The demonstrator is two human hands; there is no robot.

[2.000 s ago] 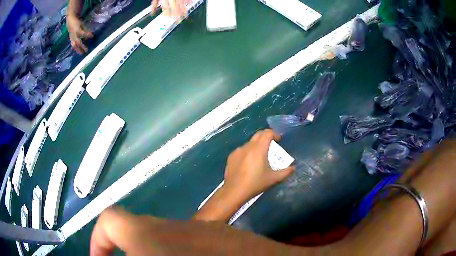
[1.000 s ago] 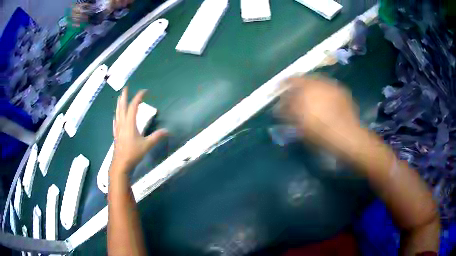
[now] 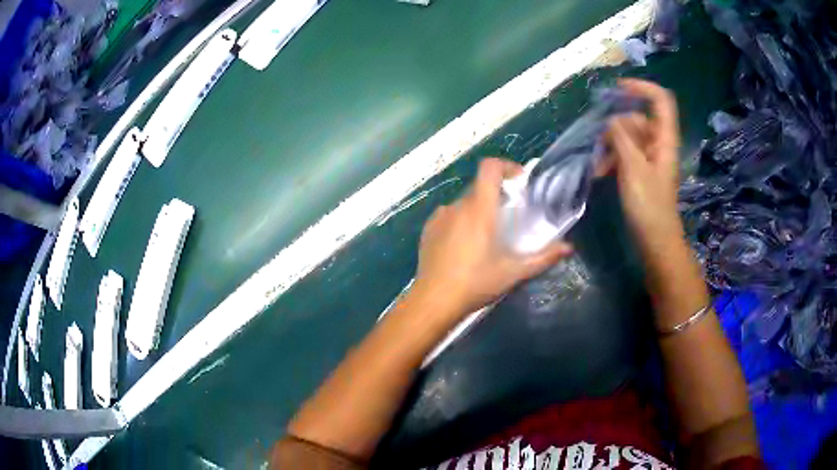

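Note:
My left hand [image 3: 473, 239] is closed around a long white carton [image 3: 457, 338] over the dark green work surface. The carton's upper end points up and right and seems open, and part of it is hidden under my hand and forearm. My right hand [image 3: 642, 138] pinches the far end of a crinkled grey-purple poly bag [image 3: 569, 165]. The bag's lower end lies at the carton's upper end; whether it is inside the carton or over it cannot be told. My right hand is slightly blurred.
A long white guide rail [image 3: 367, 211] runs diagonally beyond my hands. Behind it, the green conveyor belt [image 3: 303, 138] carries several white cartons [image 3: 161, 275] at the left. A heap of bags [image 3: 771, 211] lies at the right above blue plastic [image 3: 780, 413]. Another bag heap [image 3: 55, 110] is at upper left.
My left hand has come back from the belt with a carton in it. My right hand has risen and holds a bag at the carton's end. The other person's hands have left view.

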